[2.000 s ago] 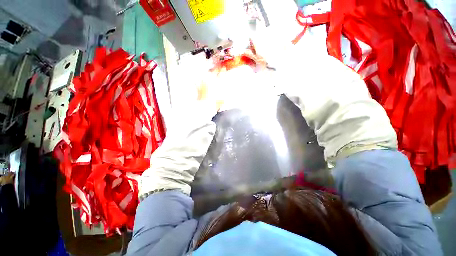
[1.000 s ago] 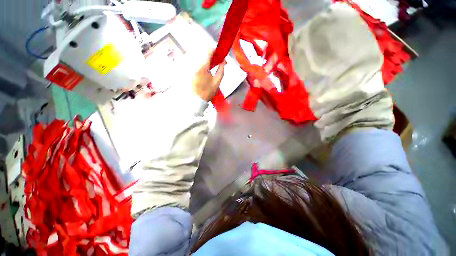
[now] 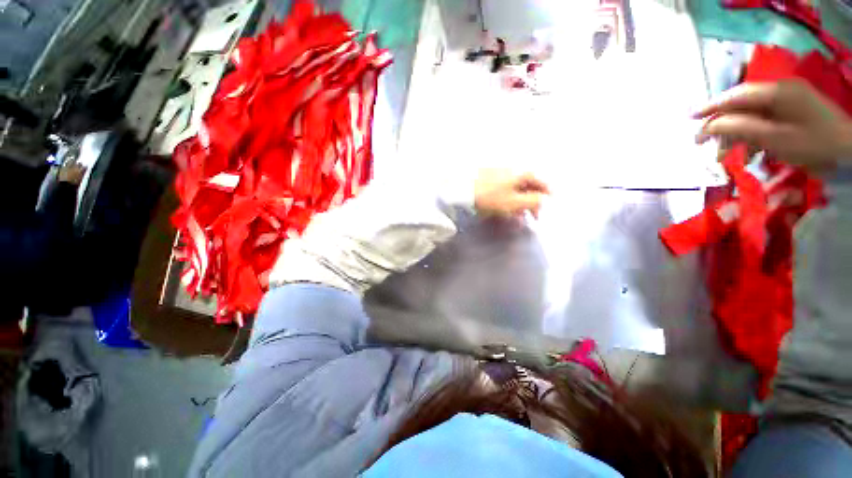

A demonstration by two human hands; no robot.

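My left hand [image 3: 509, 193] is over the near edge of the white machine bed [image 3: 579, 149], at the metal table plate [image 3: 458, 280]. It is small and overexposed, fingers partly curled, with no strip visible in it. My right hand [image 3: 780, 117] is at the right, above the right pile of red strips [image 3: 757, 289], fingers pointing left and slightly apart; nothing shows between them. One strip end [image 3: 691, 231] sticks out left from that pile. The needle area [image 3: 514, 70] shows as small dark parts at top centre, with no red strip visible there.
The left pile of red strips [image 3: 280, 159] stands on a cardboard box [image 3: 154, 303] beside my left arm. A pink-red tie [image 3: 584, 357] lies at the near table edge. Another person's hand [image 3: 70, 173] shows at the far left. A blue object [image 3: 114, 322] is below it.
The view has swung back left from the right pile. My left hand, which held a red strip, now shows none and is by the bed's near edge. My right hand has come into view.
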